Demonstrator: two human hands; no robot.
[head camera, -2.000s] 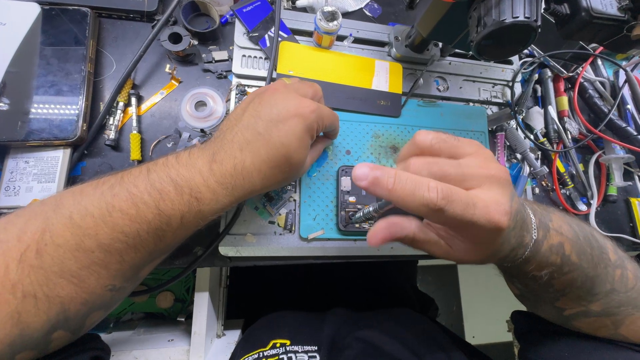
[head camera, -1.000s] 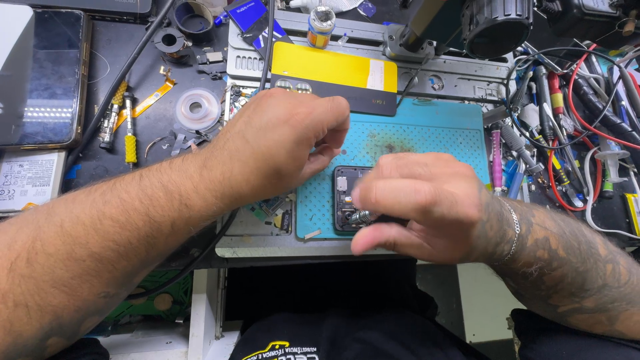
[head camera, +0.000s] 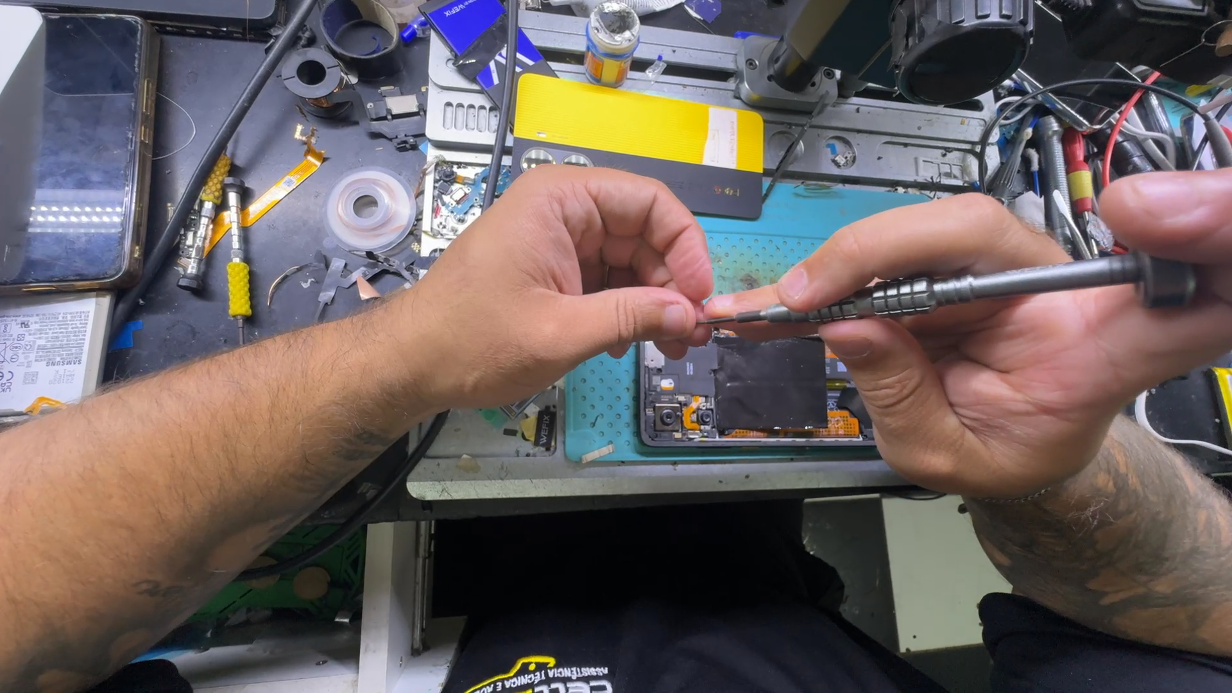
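My right hand (head camera: 962, 337) grips a grey metal precision screwdriver (head camera: 962, 291), held almost level with its tip pointing left. That tip meets the thumb and fingertips of my left hand (head camera: 587, 269), which are pinched together; whether something tiny sits between them cannot be told. Below both hands an opened smartphone (head camera: 770, 385) lies on a teal perforated mat (head camera: 602, 409), its cameras, orange flex cable and black inner cover in sight. My right hand hides the phone's right end.
A yellow and black box (head camera: 645, 125) and a small jar (head camera: 611, 43) stand behind the mat. At left are another phone (head camera: 72, 144), a battery (head camera: 53, 346), yellow-handled screwdrivers (head camera: 237, 250) and a tape spool (head camera: 371, 207). Cables and tools crowd the right; a microscope (head camera: 958, 48) overhangs the back.
My right hand has lifted away from the phone, bringing the screwdriver level, its tip now at my left fingertips. More of the phone's inside shows than before.
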